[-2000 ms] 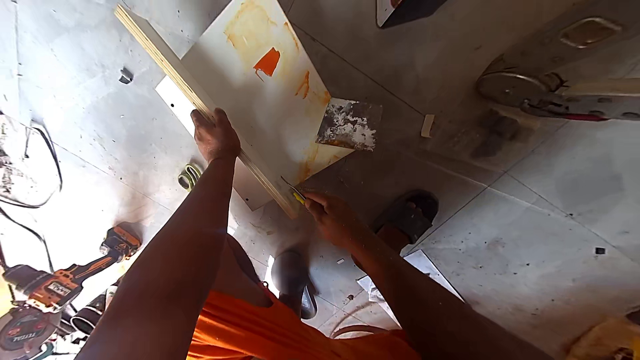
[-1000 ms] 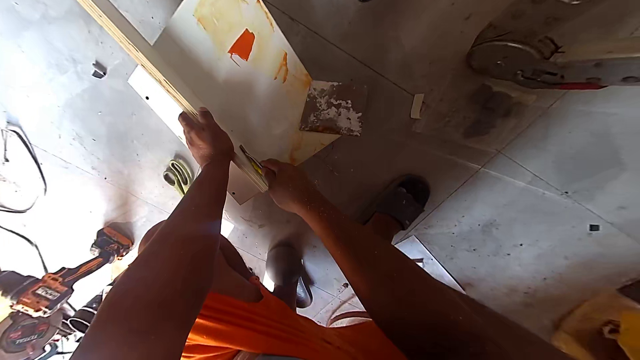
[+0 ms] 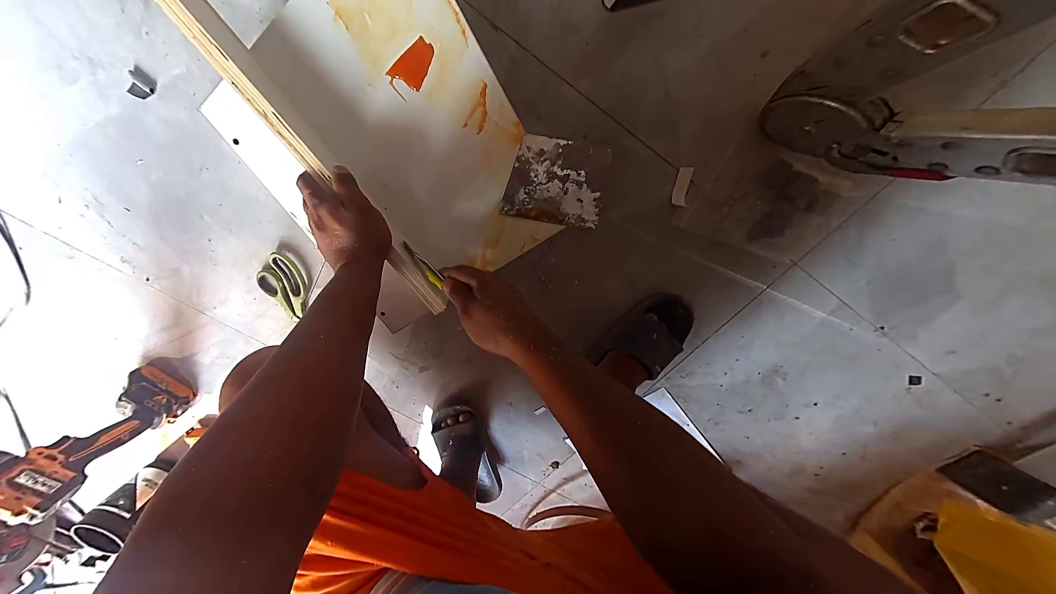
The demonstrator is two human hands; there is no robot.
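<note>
A long narrow board (image 3: 247,95) with layered, plywood-like edges runs from the upper left to the centre. My left hand (image 3: 345,219) grips it near its lower end, fingers over the edge. My right hand (image 3: 487,309) holds a thin tool with a yellow part (image 3: 432,277), probably a utility knife, its tip against the board near that end. Beneath and beside the board lies a white panel (image 3: 371,124) with orange-brown stains and an orange patch (image 3: 412,64). A square metal sheet (image 3: 551,183) with white residue overlaps the panel's right corner.
Green-handled scissors (image 3: 285,283) lie on the tiled floor, left of my left hand. An orange and black cordless power tool (image 3: 62,466) is at the lower left. A folded metal ladder (image 3: 899,136) reaches in from the upper right. A yellow bag (image 3: 994,540) is at the lower right. My sandalled feet stand below.
My right hand and the tool have moved from beside the board's lower end onto it, and now sit slightly farther from my left hand than a second ago. My left hand keeps its grip.
</note>
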